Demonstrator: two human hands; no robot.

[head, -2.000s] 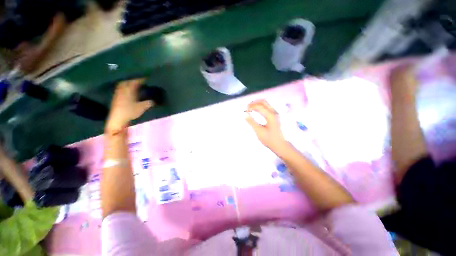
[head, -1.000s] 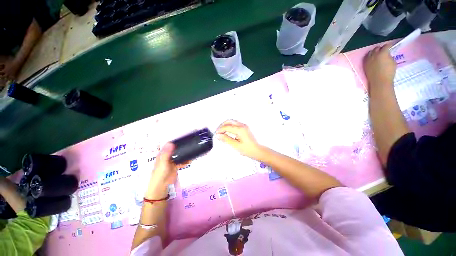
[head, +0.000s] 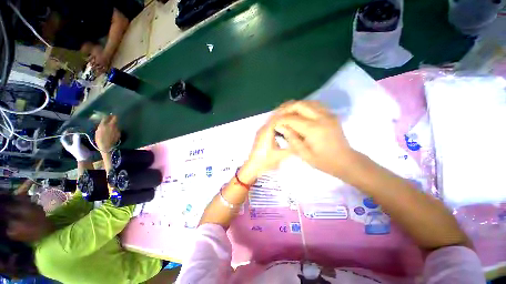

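Note:
My left hand [head: 263, 152] and my right hand [head: 319, 136] are together above the pink table cover, with their fingers curled around a bundle. A translucent white sleeve [head: 355, 100] spreads up and right from behind my right hand. Only a small dark patch of the black cylindrical unit [head: 279, 135] shows between the hands; the rest is hidden. A pile of white sleeves [head: 471, 138] lies at right on the table, in glare. A bagged unit [head: 380, 33] stands on the belt, its black top showing out of the white wrap.
Bare black units lie on the green belt [head: 249, 66], one near the middle [head: 190, 96]. Several black units [head: 138, 178] lie at the table's left end beside a neighbour in lime green [head: 89, 238]. Another person's arm [head: 115, 33] is across the belt. A second wrapped unit [head: 474, 16] is at upper right.
My hands have come together and moved up and right. A white sleeve now spreads from them, and the black unit is almost hidden. The view has shifted left, showing more of the lime-green neighbour.

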